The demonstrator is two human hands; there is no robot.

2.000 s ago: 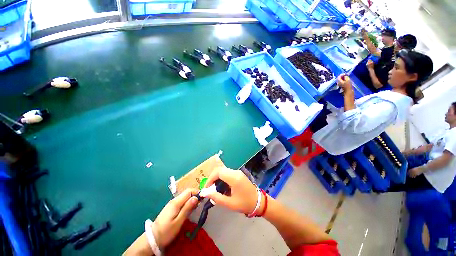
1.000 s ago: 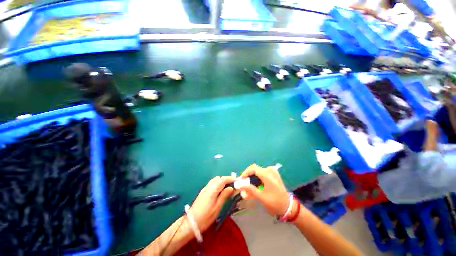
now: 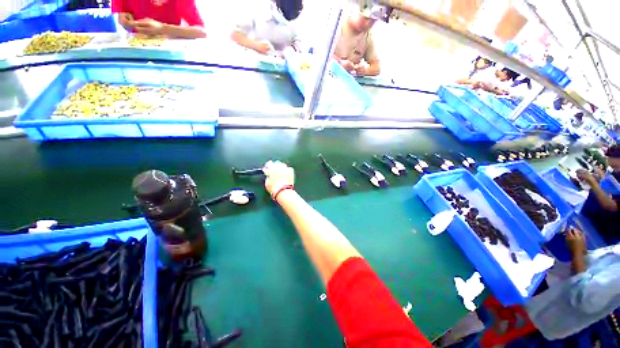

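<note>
My right hand (image 3: pixel 279 179), in a red sleeve and red bracelet, reaches across to the dark green belt (image 3: pixel 408 143). Its fingers are closed over the white end of a part-assembled unit, whose black stick (image 3: pixel 248 172) sticks out to the left. The fingers hide most of the white section. Another unit with a white section (image 3: pixel 240 197) lies just in front and left of it. More units lie spaced to the right, the nearest with its white part (image 3: pixel 336 180) toward me. My left hand is out of view.
A blue bin of black handles (image 3: pixel 151 292) is at lower left, with a dark lidded jar (image 3: pixel 173 214) beside it and loose handles (image 3: pixel 180 299). Blue bins (image 3: pixel 469 251) and white scrap (image 3: pixel 469 291) are at right. A far-side blue tray (image 3: pixel 122 129) and several people are beyond.
Both hands were together near me on a black and white piece. My right hand has moved forward onto the belt, and my left hand has left the picture. The view has tilted up.
</note>
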